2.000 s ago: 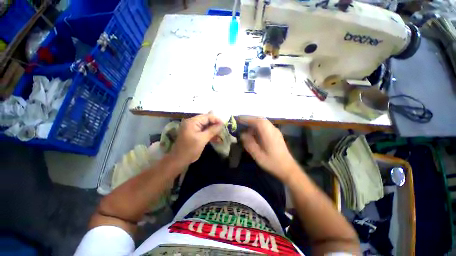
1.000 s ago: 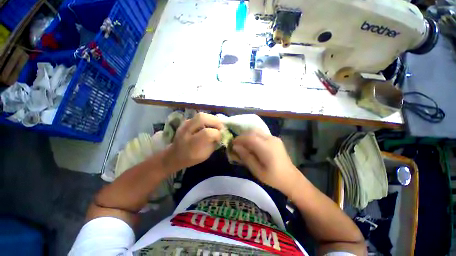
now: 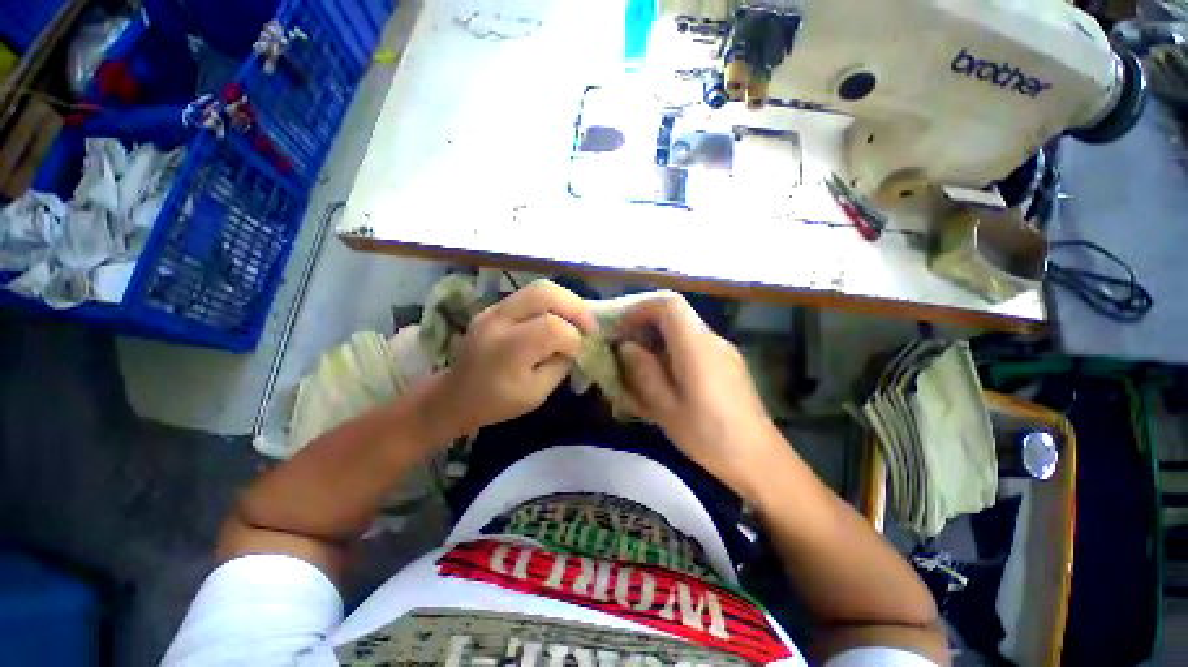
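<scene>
A small khaki cloth piece is bunched between my two hands, just below the table's front edge and over my dark-clothed lap. My left hand pinches its left side with bent fingers. My right hand grips its right side, with a pale part of the cloth showing along the top near the fingers. The fingers hide much of the cloth. I cannot tell whether a tool is in my right hand.
A white sewing table carries a brother sewing machine, red snips and a metal tin. Cream pieces lie left, a khaki stack on the rimmed tray right. Blue crates stand at left.
A second ago a wide pale part of the cloth spread above my right hand; now the cloth is bunched smaller between both hands. Earlier my hands were farther apart.
</scene>
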